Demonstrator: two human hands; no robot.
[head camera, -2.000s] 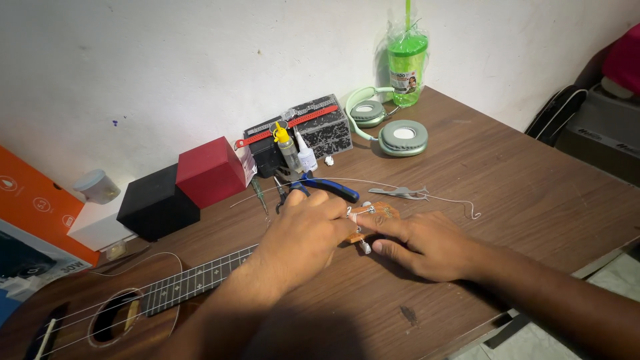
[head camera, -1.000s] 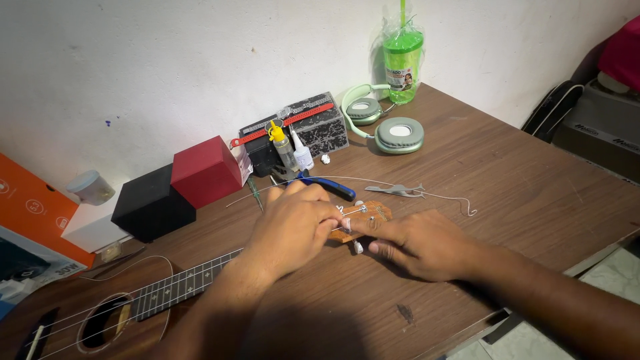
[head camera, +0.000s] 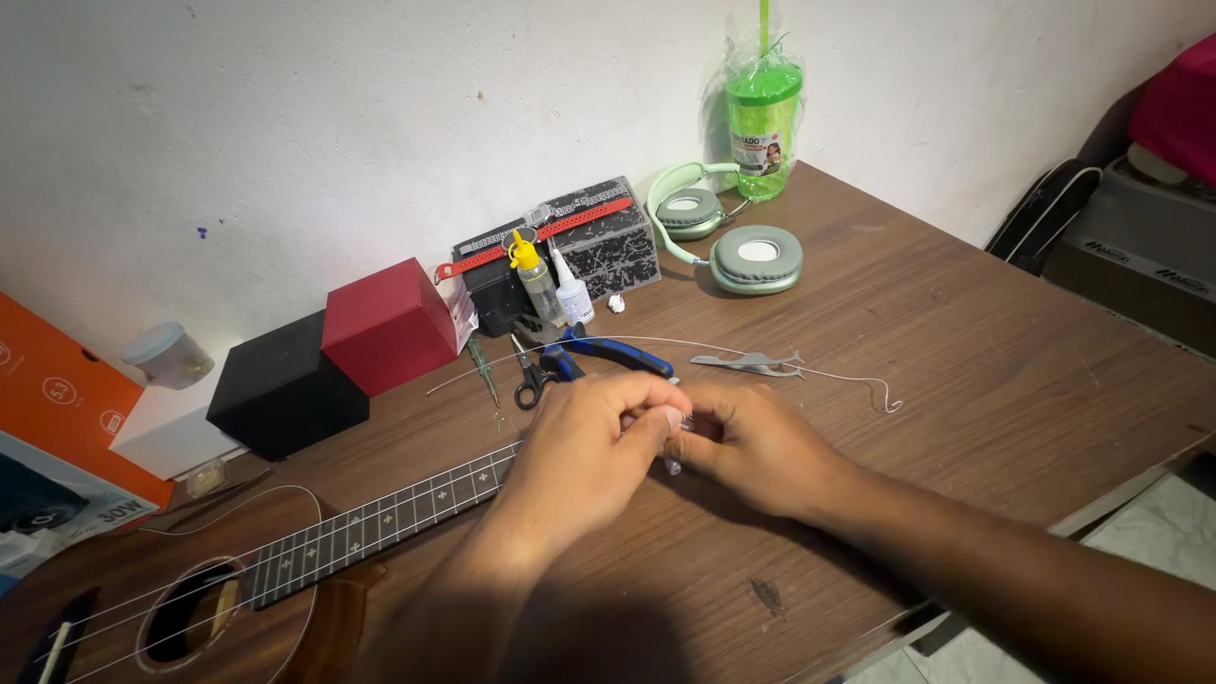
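Note:
A brown wooden ukulele (head camera: 328, 608) lies at the lower left, its fretboard (head camera: 380, 521) running up to the right under my left hand (head camera: 598, 446). My left thumb and forefinger are pinched together over the headstock area. Touching them from the right are the bent fingers of my right hand (head camera: 760, 446). Something small and shiny shows between the fingertips, too covered to name. A whitish tuning peg (head camera: 673, 466) sticks out below them. The headstock itself is hidden by both hands.
Behind my hands lie blue-handled pliers (head camera: 622, 353), black scissors (head camera: 530, 380), a screwdriver (head camera: 483, 372), a loose string (head camera: 760, 353) and a grey tool (head camera: 750, 363). Farther back stand small bottles (head camera: 573, 290), boxes (head camera: 389, 328), headphones (head camera: 757, 258) and a green cup (head camera: 763, 123).
My right hand has moved in against my left fingertips. The orange-brown headstock, partly visible in the earlier frames, is now covered by my hands.

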